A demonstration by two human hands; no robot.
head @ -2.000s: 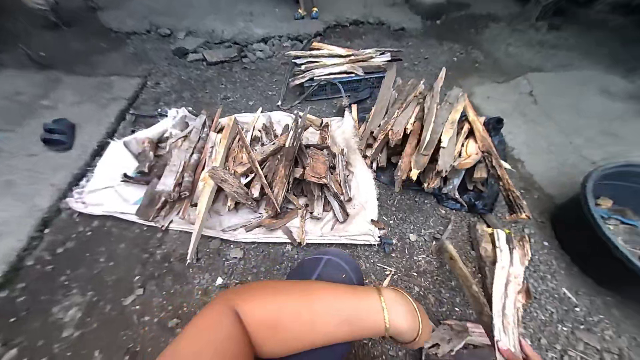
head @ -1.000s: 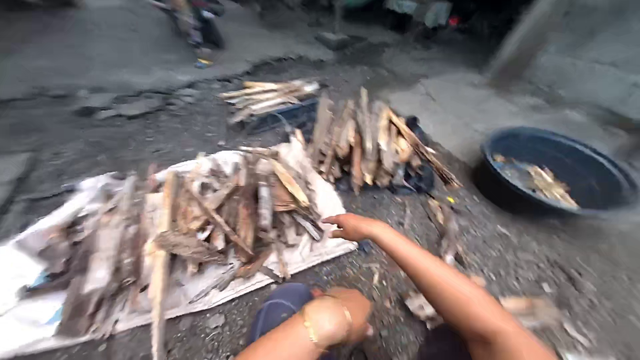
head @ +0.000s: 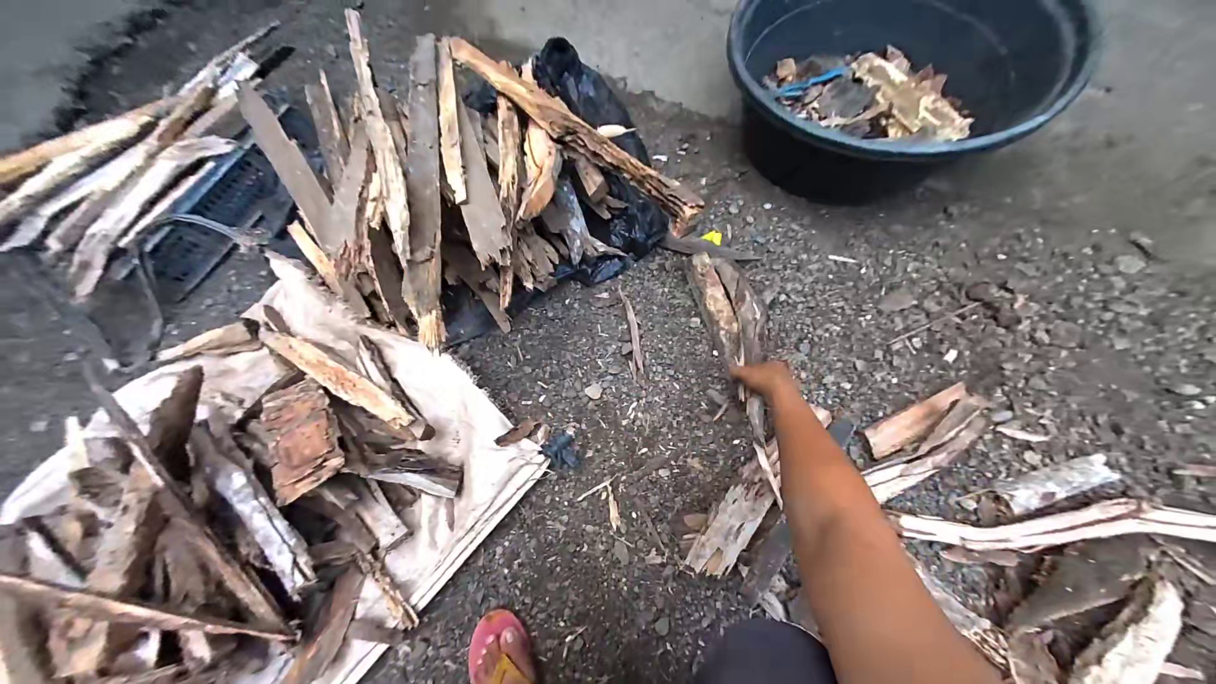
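Note:
My right hand (head: 766,379) grips the lower part of a weathered piece of split wood (head: 727,309), which points away from me over the gravel. More split wood (head: 926,427) lies on the ground beside and beneath my right forearm. My left hand is out of view. On the left, a heap of broken wood pieces (head: 302,442) covers a white woven sack (head: 456,418). Beyond it, a stack of split sticks (head: 423,190) rests on a black plastic bag (head: 627,223).
A large black plastic tub (head: 826,152) holding wood scraps stands at the upper right. At the upper left, more sticks (head: 142,161) lie over a dark plastic crate (head: 223,204). My foot in a pink flip-flop (head: 502,646) is at the bottom edge.
The view has swung to the right. My left hand, seen near my knee a second ago, has gone out of view. My right hand has left the sack's edge and now holds wood.

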